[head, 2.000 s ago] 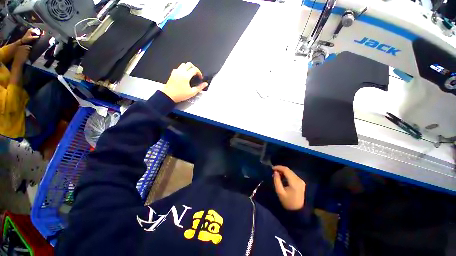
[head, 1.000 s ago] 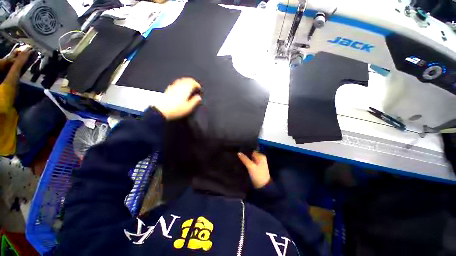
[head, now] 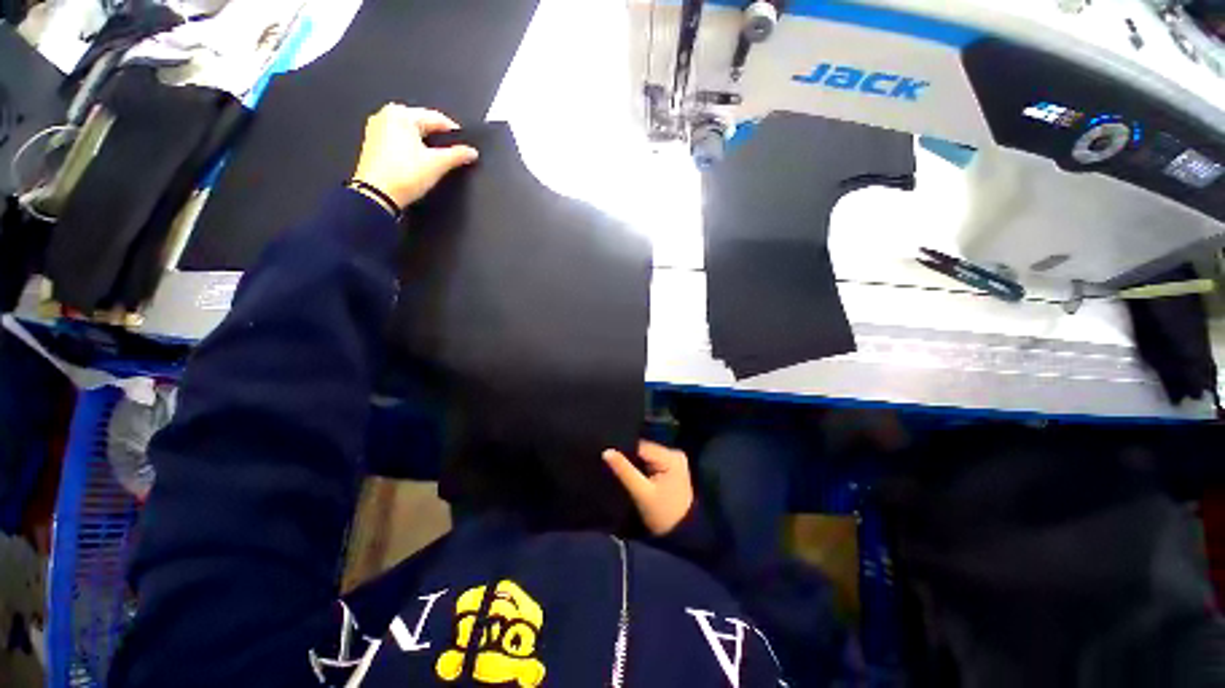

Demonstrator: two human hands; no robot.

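Note:
A large black fabric panel with a curved cut-out lies partly on the table and hangs over its front edge toward my lap. My left hand grips its upper left corner between thumb and fingers. My right hand holds its lower right edge below table level. Another flat black panel or stack lies behind my left hand. Smaller black cut pieces with a curved notch lie right of the needle area. The white JACK sewing machine stands behind them.
Thread snips lie right of the small pieces. A folded black bundle is at far left. A blue plastic basket stands at lower left. A dark fabric pile is below the table at right. A small black cloth lies at the table's right.
The black panel has come over the table edge toward my lap, into both hands. Since one second ago, my left hand has moved up with its corner. The camera view has shifted right.

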